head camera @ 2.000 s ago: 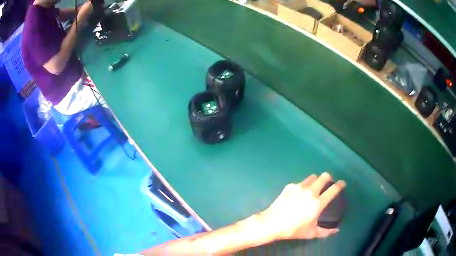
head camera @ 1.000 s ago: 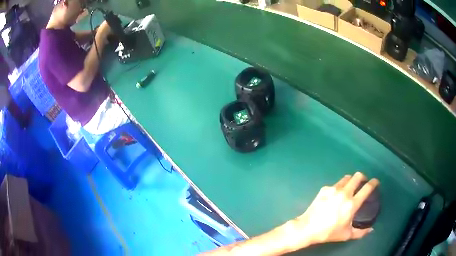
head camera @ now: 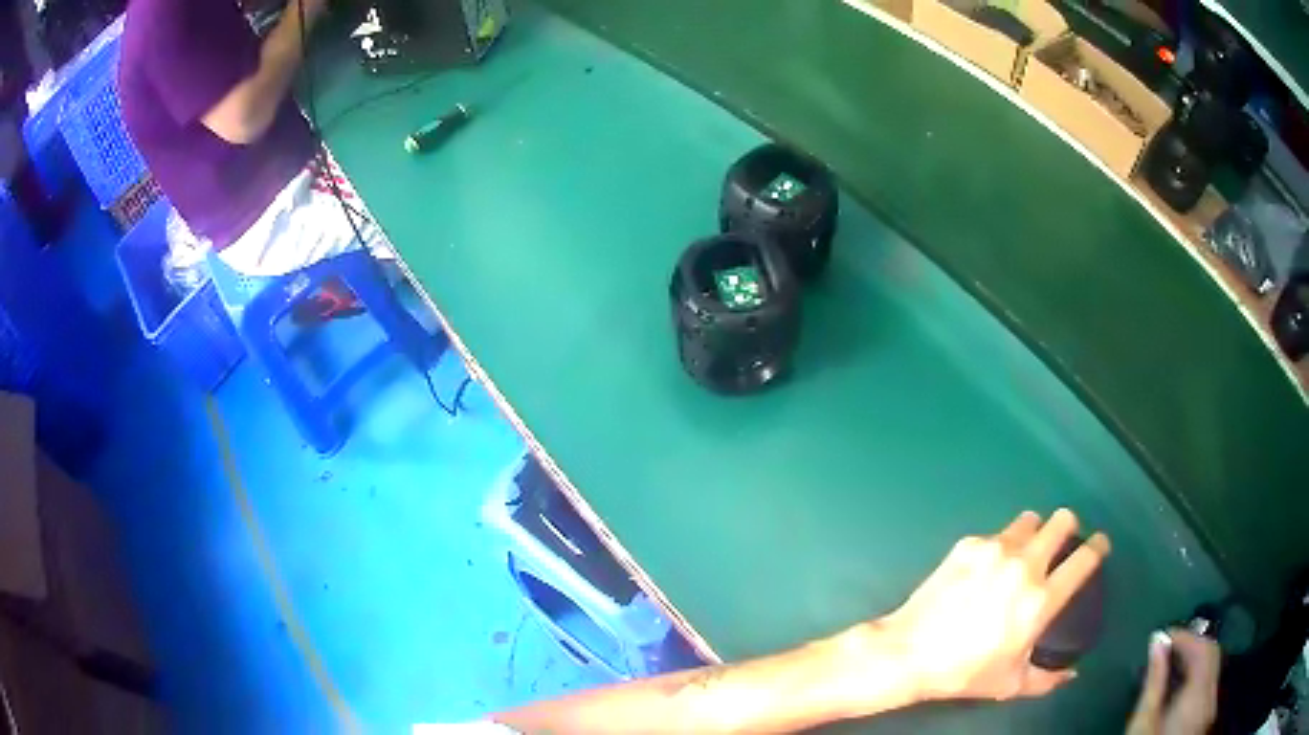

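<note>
My left hand (head camera: 991, 610) reaches in from the bottom and grips a black rounded housing (head camera: 1077, 610) at the lower right of the green bench. The fingers cover part of the housing. My right hand (head camera: 1184, 686) is cut off by the bottom edge at the far right, fingers curled. A dark part with a small bright spot shows just beyond its fingertips; whether the hand holds it is unclear. Two more black housings stand upright near the middle, one in front (head camera: 735, 352) and one behind (head camera: 811, 230), each with a green circuit board in its open top.
The green bench (head camera: 574, 287) has a darker green strip along its far side. A green-and-black handheld tool (head camera: 437, 128) and a dark box (head camera: 416, 36) lie by a person in purple (head camera: 187, 129). Cardboard trays (head camera: 1091, 101) stand on the back shelf. Blue stools (head camera: 338, 345) stand below the bench.
My right hand has come into view at the lower right, where the black screwdriver lay. My left hand still holds the housing. The camera view has shifted.
</note>
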